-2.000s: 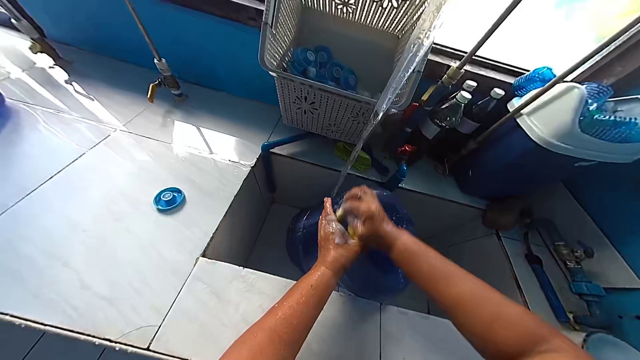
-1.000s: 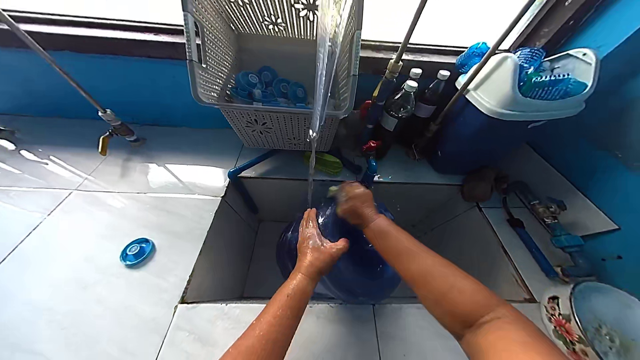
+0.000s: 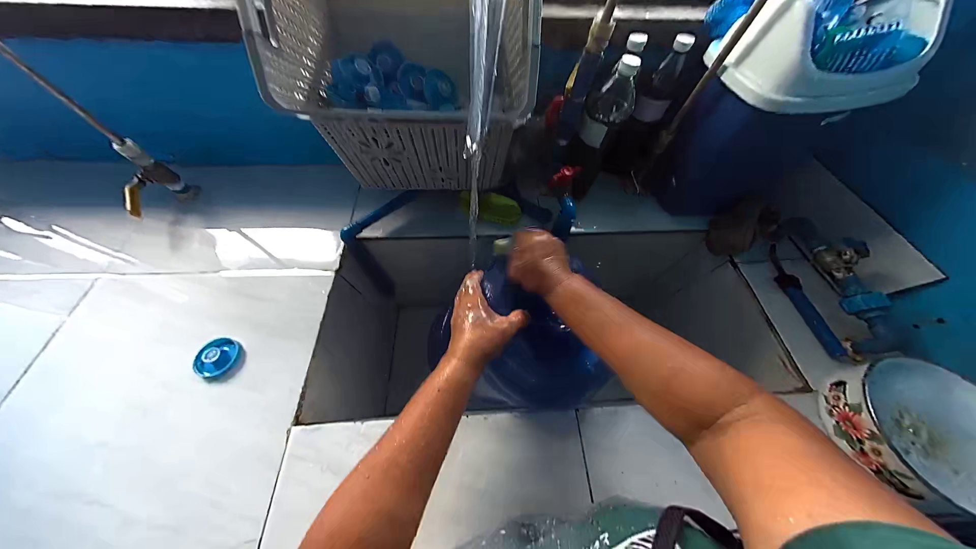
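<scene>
A large blue plastic water jug (image 3: 534,358) stands in the tiled sink basin (image 3: 351,343). My left hand (image 3: 480,320) rests on the jug's near left shoulder with the thumb spread. My right hand (image 3: 538,261) is curled at the jug's top, its fingers closed around something; a small yellow-green piece (image 3: 502,245), perhaps a sponge, shows at its left edge. A stream of water (image 3: 476,137) falls from above beside my left fingertips. On the tiled counter at the left lies a blue plastic cap (image 3: 218,358). A green brush or pad (image 3: 492,207) lies on the ledge behind the basin.
A grey plastic basket (image 3: 404,145) with several blue caps stands behind the basin. Dark bottles with white caps (image 3: 610,103) and a blue container with a white top (image 3: 823,84) are at the back right. A floral bowl (image 3: 869,442), pipes and a tap (image 3: 839,259) are at the right.
The view has shifted and tilted. My right hand has moved from close beside my left hand to the far side of the jug's top, while my left hand stays on the jug.
</scene>
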